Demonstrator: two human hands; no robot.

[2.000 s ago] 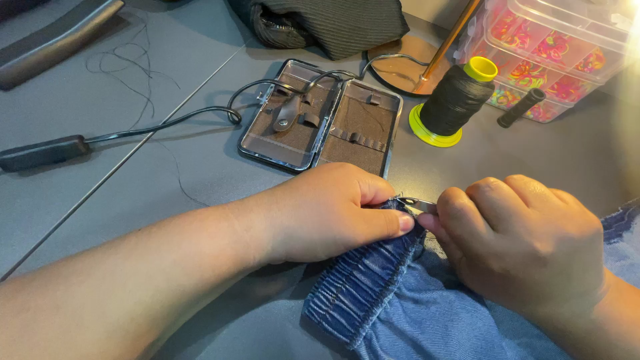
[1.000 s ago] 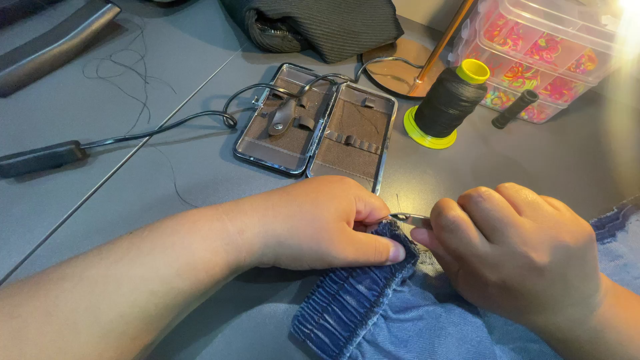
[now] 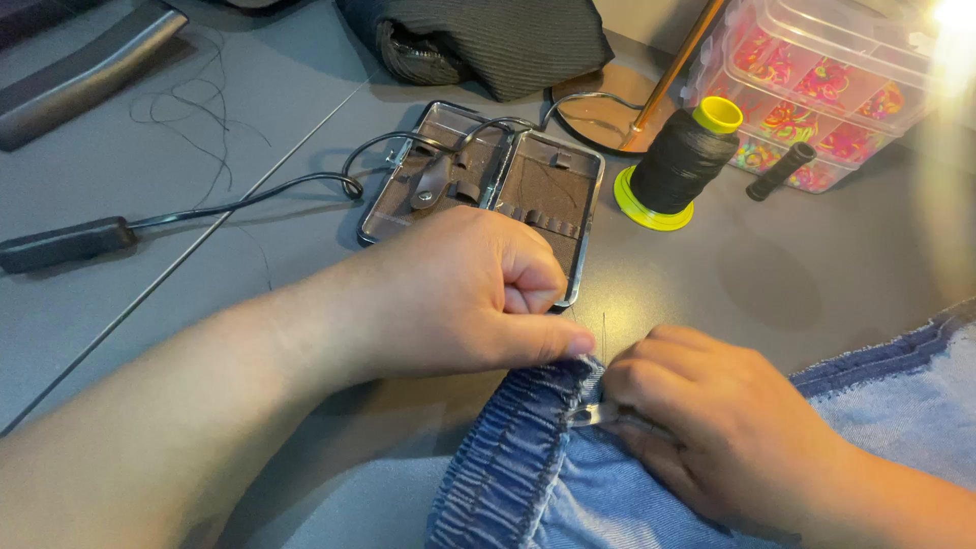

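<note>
A blue denim garment [image 3: 602, 488] with a gathered elastic waistband [image 3: 507, 457] lies at the lower right. My left hand [image 3: 473, 297] pinches the top corner of the waistband, its thumb over the edge and its other fingers curled. In my right hand [image 3: 709, 419] is a small metal tool [image 3: 593, 415], mostly hidden by the fingers; its kind cannot be told. The visible end of the tool rests at the seam below the waistband edge. Fine dark thread [image 3: 604, 335] rises between the hands.
Behind my left hand lies an open manicure case [image 3: 545, 179], crossed by a black cable [image 3: 305, 179]. A black thread cone [image 3: 675, 164], a dark small cylinder [image 3: 781, 171], a lamp base [image 3: 598, 114] and a clear compartment box [image 3: 823, 84] stand beyond. Dark ribbed fabric [image 3: 496, 38] lies at the back.
The tool in my right hand has moved from the waistband's top corner down to the seam. My left hand has shifted its hold, with its fingers now curled above the thumb.
</note>
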